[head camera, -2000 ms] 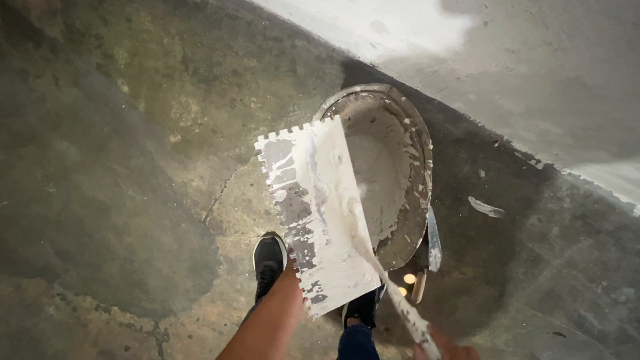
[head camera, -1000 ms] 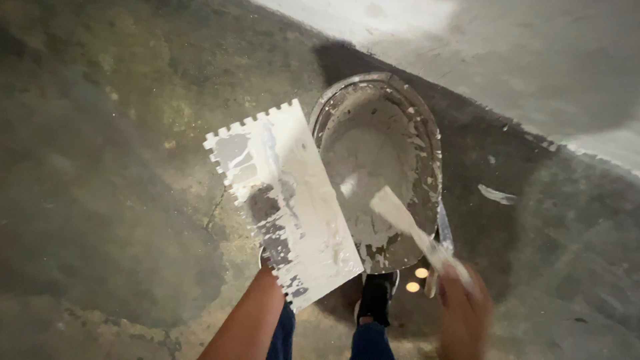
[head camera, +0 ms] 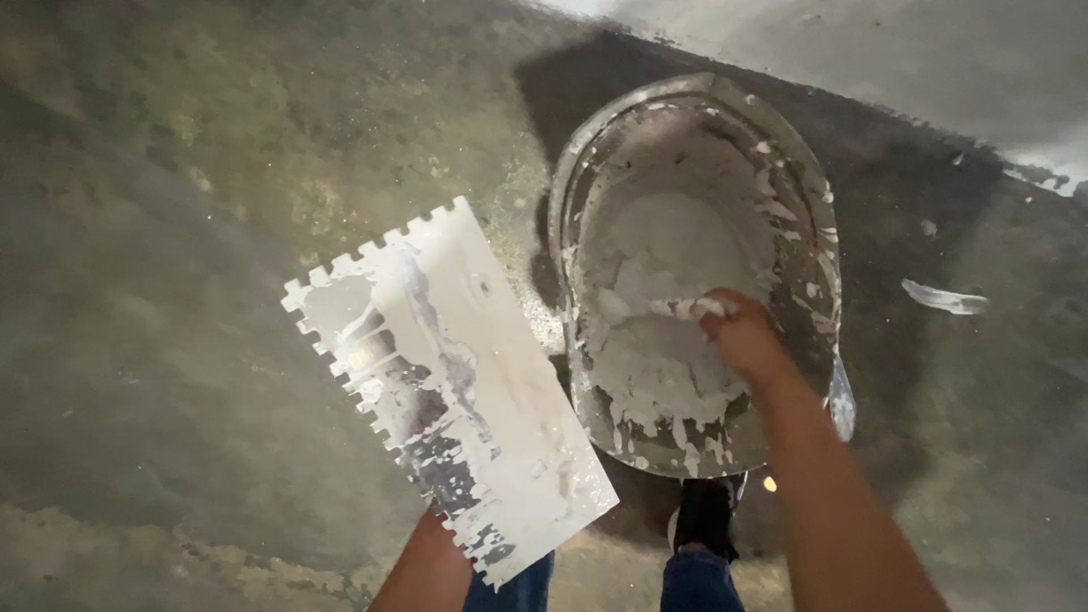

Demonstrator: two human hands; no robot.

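A notched steel trowel point(head camera: 510, 365), smeared with wet white compound, is held flat at the lower left, its toothed edges facing left and up. My left hand is hidden beneath its plate; only the wrist and forearm show. My right hand point(head camera: 733, 327) reaches into an oval bucket point(head camera: 699, 467) and grips the coated handle of a putty knife point(head camera: 676, 308), whose blade is sunk in the compound or hidden by it. Grey-white compound point(head camera: 659, 229) fills the bottom of the bucket and streaks its inner walls.
A smeared blade-like tool point(head camera: 841, 399) stands against the bucket's right side. A white smear point(head camera: 945, 297) lies on the concrete floor point(head camera: 170, 340) farther right. A pale wall or slab point(head camera: 935, 68) borders the top right. My shoe point(head camera: 707, 514) is just below the bucket.
My right hand has moved up and left from beside the bucket into it, with the putty knife. The trowel stays in my left hand, now left of the bucket. The view has shifted.
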